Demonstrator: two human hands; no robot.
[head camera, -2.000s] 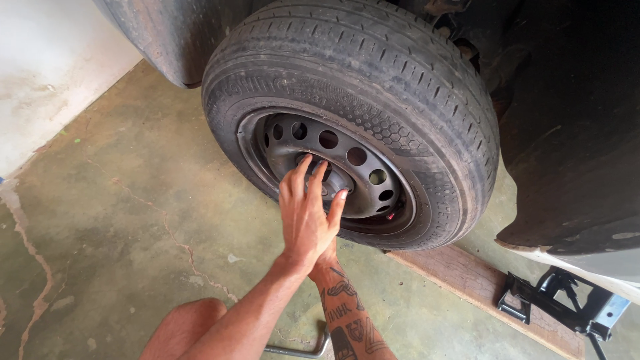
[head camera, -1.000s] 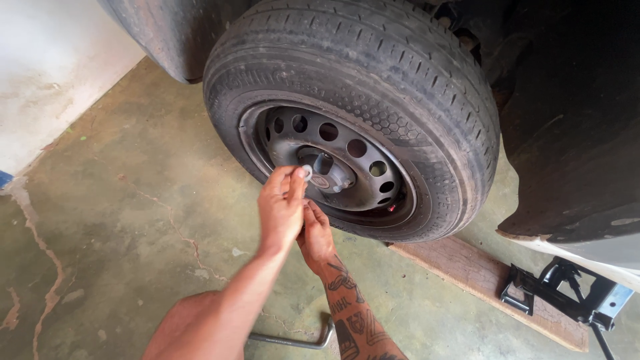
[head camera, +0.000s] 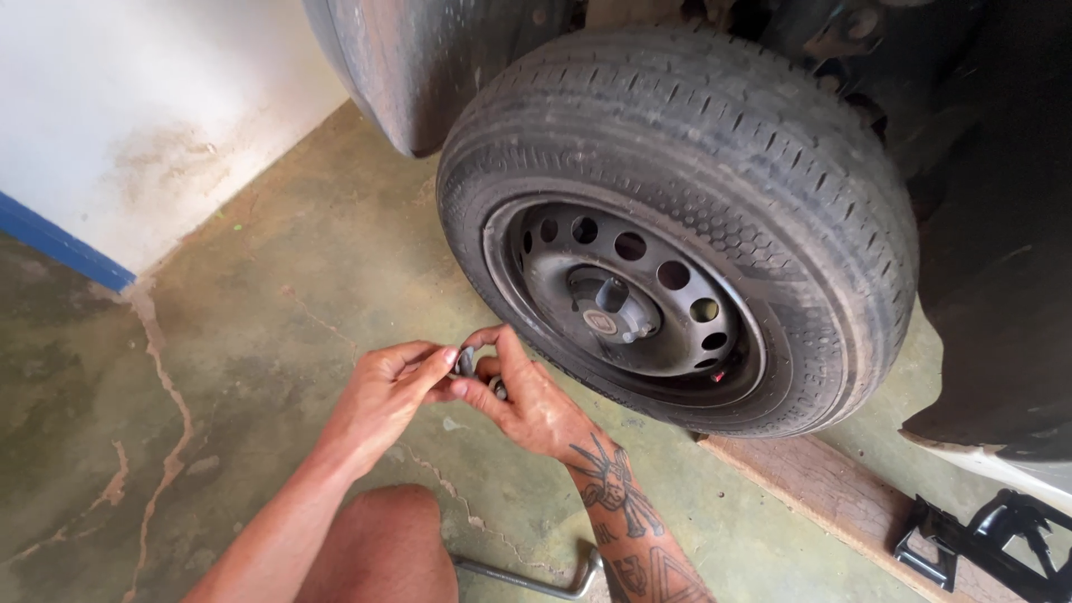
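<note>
A car wheel (head camera: 670, 234) with a dark steel rim (head camera: 548, 272) and a round hub cover (head camera: 600, 322) fills the upper middle. Below and left of the rim, both hands meet over small metal pieces (head camera: 466, 362), probably wheel bolts; fingers partly hide them. My left hand (head camera: 400, 388) pinches one between thumb and fingertips. My right hand (head camera: 521, 392) has its fingers curled around at least one more, part of which shows near its palm. Neither hand touches the wheel.
An L-shaped metal wheel wrench (head camera: 536, 578) lies on the concrete floor by my knee. A wooden plank (head camera: 808, 477) runs under the tire's lower right side, with a black scissor jack (head camera: 963, 536) at its far end. Car bodywork (head camera: 997, 335) overhangs at right; a white wall (head camera: 193, 109) stands left.
Both hands were at the hub two seconds ago; they have drawn back from it, down and left, and now meet away from the rim. The view has shifted somewhat.
</note>
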